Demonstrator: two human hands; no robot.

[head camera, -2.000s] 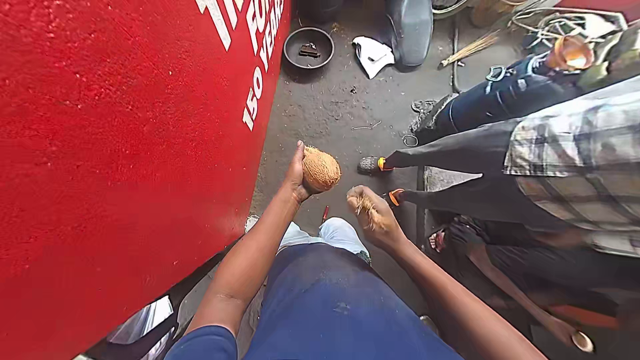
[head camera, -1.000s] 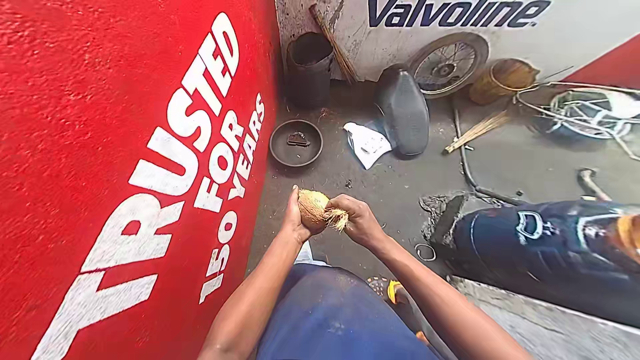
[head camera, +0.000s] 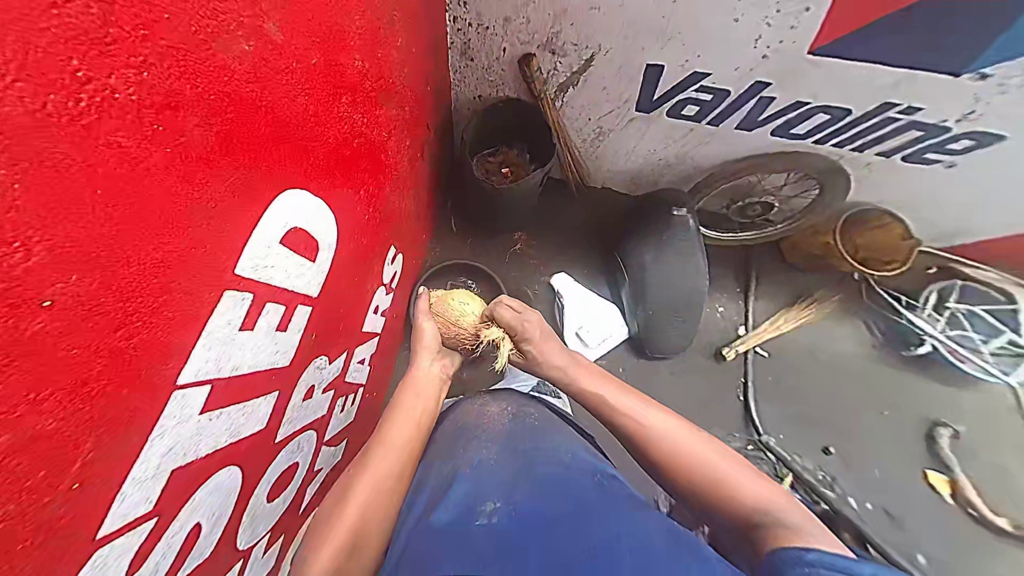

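A coconut (head camera: 456,318) with tan fibrous husk sits in my left hand (head camera: 430,340), whose palm and fingers support its left side and underside. My right hand (head camera: 524,332) is closed on a tuft of husk fibre (head camera: 498,342) at the coconut's right side. The tuft hangs loose below the fingers and still joins the coconut. Behind and partly under the coconut is a dark round basin (head camera: 480,276) on the ground; the hands and coconut hide part of it.
A red painted wall (head camera: 240,160) rises close on my left. Ahead stand a dark bucket (head camera: 512,192) and a stick broom (head camera: 556,128). A black motorcycle seat (head camera: 668,280), white cloth or bag (head camera: 590,316), wheel (head camera: 768,200), rusty container (head camera: 876,240), small broom (head camera: 776,324) and hose (head camera: 750,360) lie around.
Two seconds ago my right hand was apart from the coconut with fibre in it; now it grips fibre on the coconut. The view has swung toward the wall ahead, and other people are out of view.
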